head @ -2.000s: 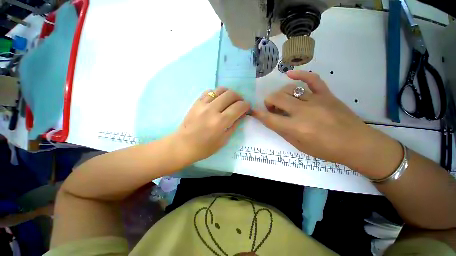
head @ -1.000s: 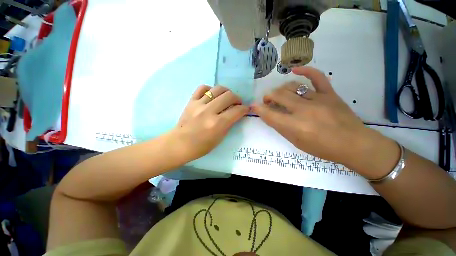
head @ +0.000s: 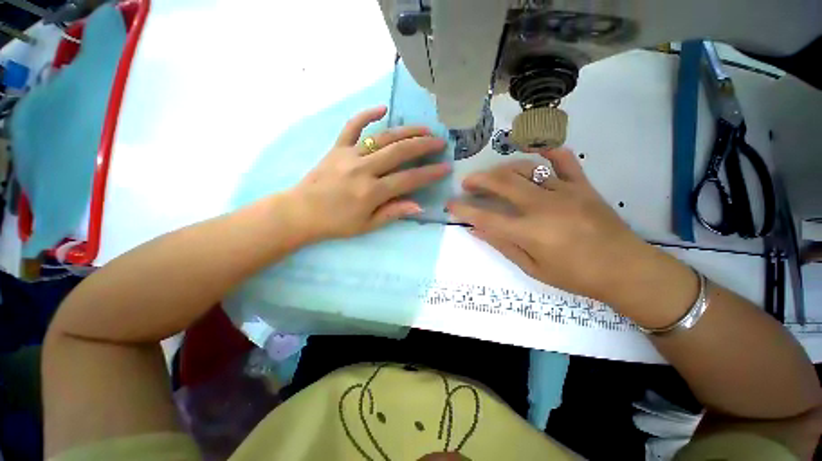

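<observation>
A sheer aqua cut piece (head: 360, 261) lies flat on the white machine table, its right edge under the machine head (head: 460, 54). My left hand (head: 379, 176) lies on the piece with fingers spread, pressing it flat. My right hand (head: 541, 207) is at the piece's right edge, below the ribbed tan knob (head: 539, 128); its fingers are slightly blurred, and whether they pinch the fabric cannot be told. The presser foot and needle are hidden behind the machine head.
A red tray (head: 114, 126) at the left holds aqua pieces (head: 68, 126). Black-handled scissors (head: 735, 176) and a blue strip (head: 688, 144) lie at the right, with slim dark tools (head: 777, 270) nearby. A printed ruler scale (head: 532, 303) runs along the front edge.
The view has shifted, showing more of the machine head. My left hand has moved up and its fingers have spread flat. The aqua piece spreads farther over the front edge at the left.
</observation>
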